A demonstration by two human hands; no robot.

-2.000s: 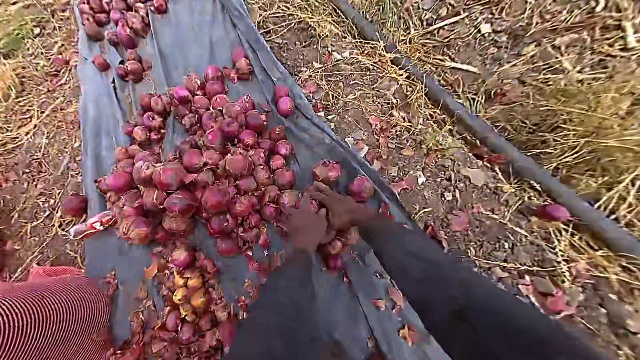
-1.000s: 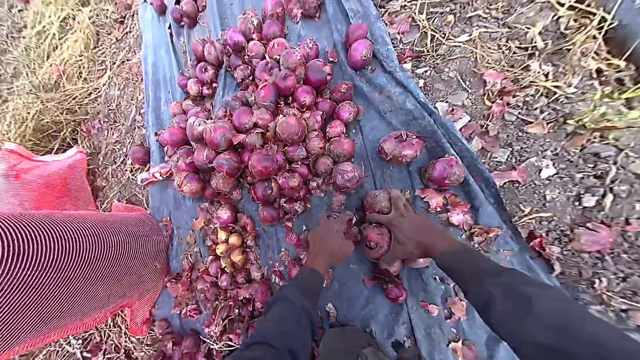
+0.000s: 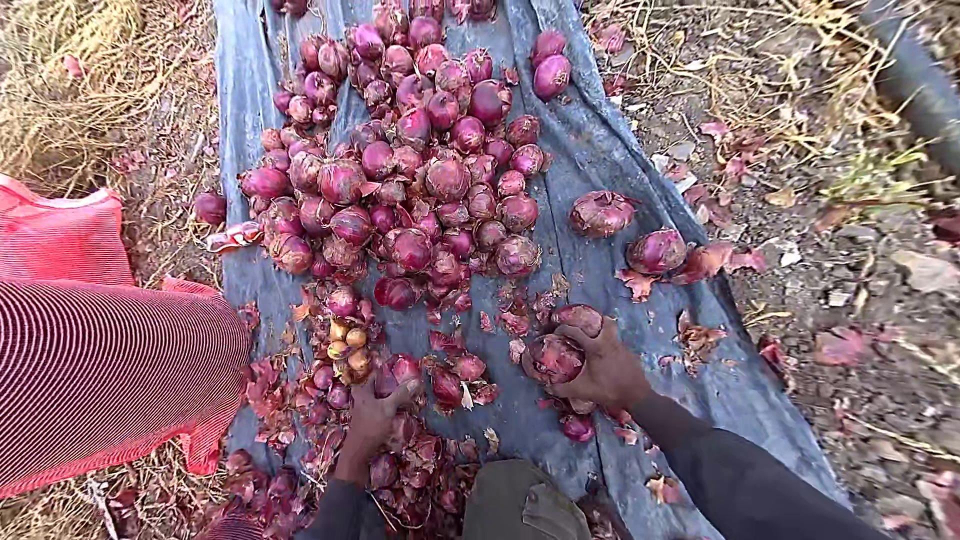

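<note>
A large heap of red onions (image 3: 412, 195) lies on a dark grey-blue ground sheet (image 3: 675, 420). My right hand (image 3: 604, 367) is curled around a large red onion (image 3: 555, 358), with another onion (image 3: 581, 319) under its fingers. At the lower left of the heap, my left hand (image 3: 371, 416) rests by a small red onion (image 3: 403, 369), thumb beside it; whether it grips that onion is unclear. Just above the left fingers sit several small yellow onions (image 3: 347, 349). Two big onions (image 3: 602, 214) (image 3: 656, 251) lie apart, above the right hand.
Red mesh sacks (image 3: 112, 367) stand at the left edge. Small onions and loose skins (image 3: 420, 472) are strewn near my knee (image 3: 521, 502). Dry grass (image 3: 67, 97) and bare soil flank the sheet, and a dark pipe (image 3: 919, 90) lies at the upper right.
My left hand has moved left, away from my right hand, to the small onions by the yellow ones. The right hand stays around a large onion. The view has shifted.
</note>
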